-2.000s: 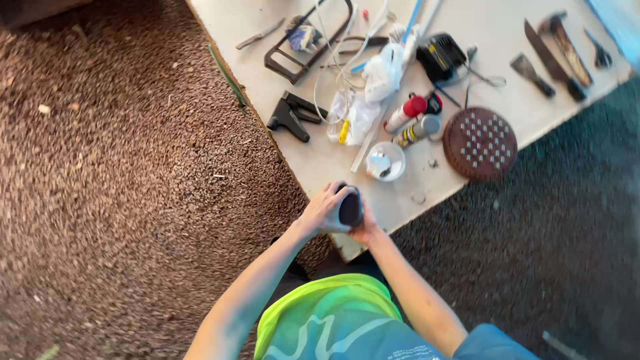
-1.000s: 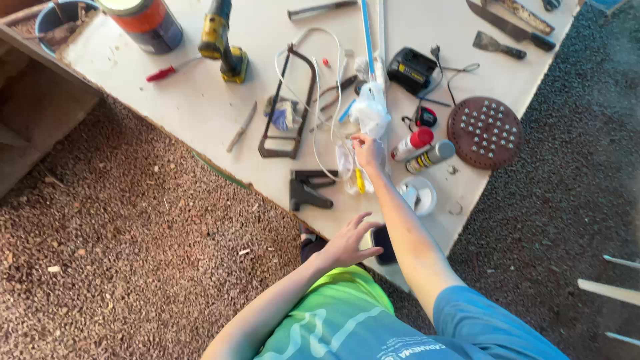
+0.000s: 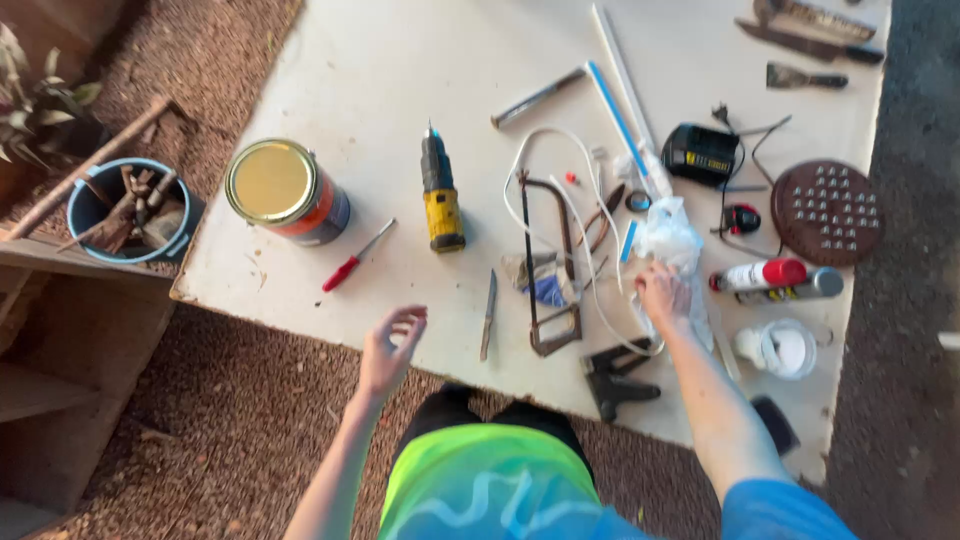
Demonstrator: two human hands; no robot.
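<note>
My left hand is raised at the table's near edge, fingers curled apart and holding nothing. Over on the right, my right hand touches a crumpled clear plastic bag; whether its fingers grip the bag cannot be told. Left of the bag lie a hacksaw, a loop of white cable and pliers. A black staple gun is below the hacksaw. Nearer my left hand are a knife, a red-handled screwdriver and a yellow and black cordless drill.
A paint can stands at the table's left. To the right are a battery charger, a tape measure, spray cans, a white tub and a brown studded disc. A blue bucket of wood stands beyond the left edge.
Two seconds ago both hands held a dark, round-ended object near the table corner. My right hand has since moved to the plastic bag; my left is now empty farther left. The view has shifted left.
</note>
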